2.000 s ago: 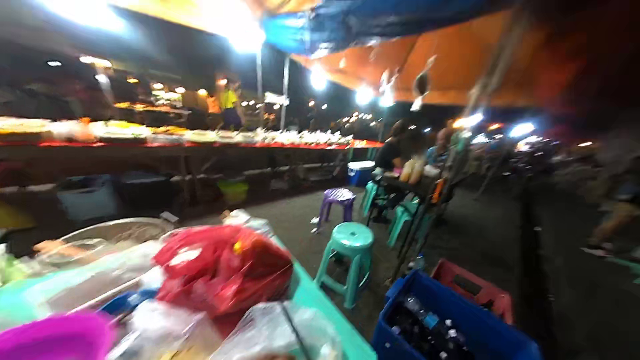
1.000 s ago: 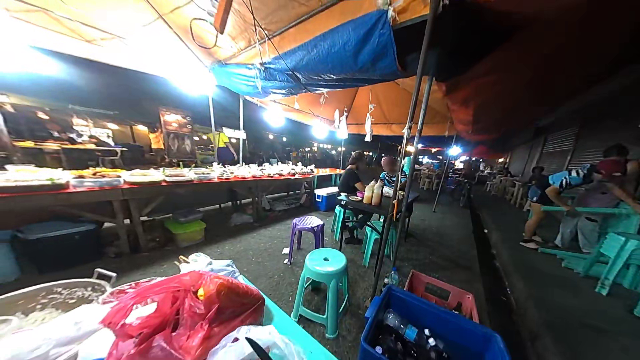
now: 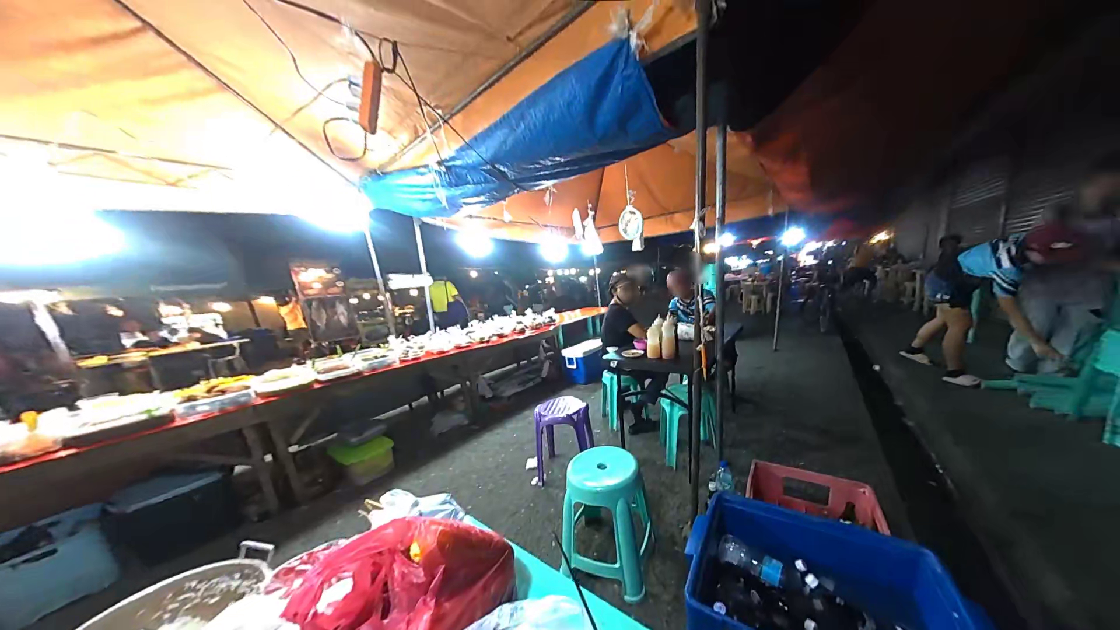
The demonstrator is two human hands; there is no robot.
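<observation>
Neither of my hands shows in the head view. Closest to the camera, a red plastic bag (image 3: pixel 407 573) lies on a turquoise table (image 3: pixel 542 569), with white plastic bags (image 3: pixel 416 506) around it. To its left stands a large metal pot (image 3: pixel 206 591) with pale food inside. A thin dark rod (image 3: pixel 573 582) sticks up at the table's edge. A blue plastic crate (image 3: pixel 831 542) holding several bottles (image 3: pixel 774 582) stands at the lower right, in front of a red crate (image 3: pixel 818 494).
Turquoise (image 3: pixel 605 516) and purple (image 3: pixel 563 429) stools stand ahead. A long red-topped food counter (image 3: pixel 262 398) runs along the left. Metal poles (image 3: pixel 700 262) hold the tarps. People sit at a black table (image 3: pixel 656 361); a person in a cap (image 3: pixel 1006 271) bends over turquoise furniture (image 3: pixel 1041 394) at right.
The view has tilted upward and shows more of the tarps. The purple basin seen at the lower left two seconds ago is out of view.
</observation>
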